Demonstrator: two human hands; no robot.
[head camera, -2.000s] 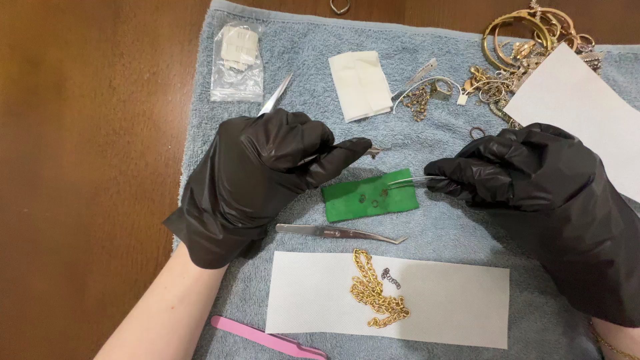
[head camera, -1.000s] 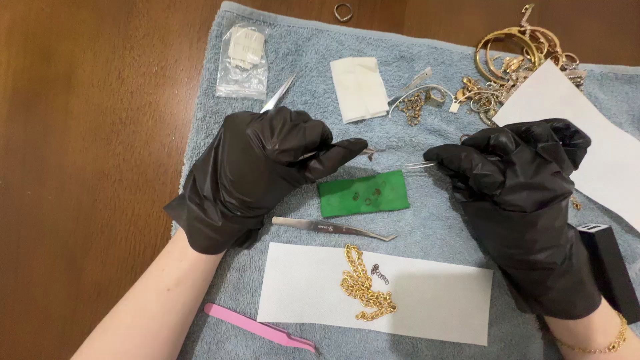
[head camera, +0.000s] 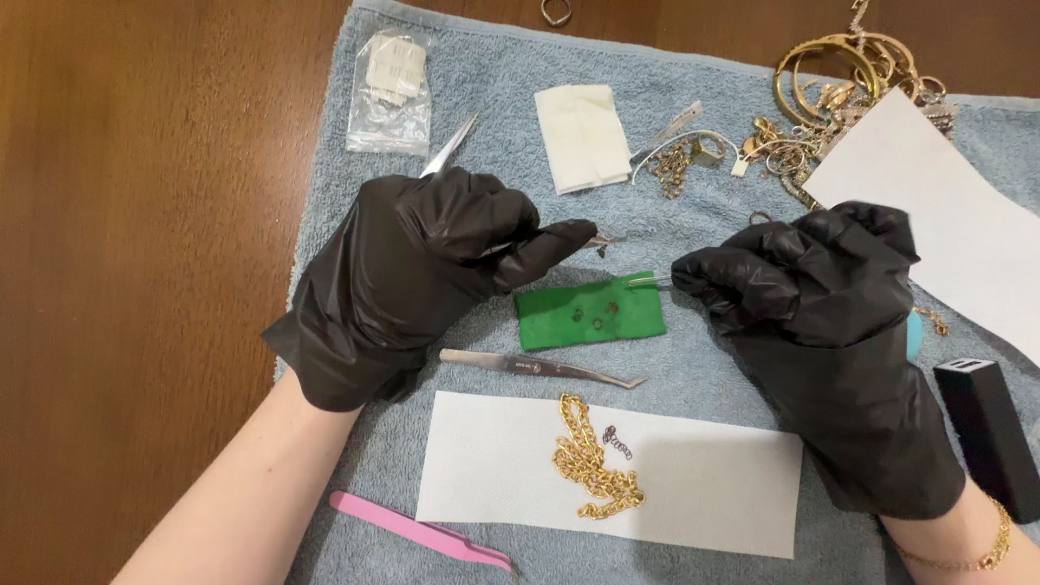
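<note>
Both hands wear black gloves. My left hand (head camera: 439, 260) is closed on metal tweezers, whose tips (head camera: 603, 241) show past the finger with a tiny dark piece at them; a silver pointed tool end (head camera: 451, 148) sticks out behind the hand. My right hand (head camera: 800, 284) pinches thin metal tweezers (head camera: 648, 279), their tips over the right upper edge of a green pad (head camera: 552, 328). Several small dark rings (head camera: 597, 323) lie on that pad. Below it are bent-tip tweezers (head camera: 532, 366) and a white sheet (head camera: 487, 471) bearing a gold chain (head camera: 597, 475) and a short dark chain (head camera: 617, 443).
Pink tweezers (head camera: 422, 532) lie at the lower left of the blue towel (head camera: 487, 57). Farther back are a plastic bag (head camera: 390, 101), a folded white cloth (head camera: 582, 138) and piled jewelry (head camera: 837, 81) partly under white paper (head camera: 910, 171). A black box-shaped object (head camera: 991, 439) stands at right.
My right hand's tweezer tips have come down from beside the left tweezers to the green pad's edge since one second ago. The left hand stays nearly in place.
</note>
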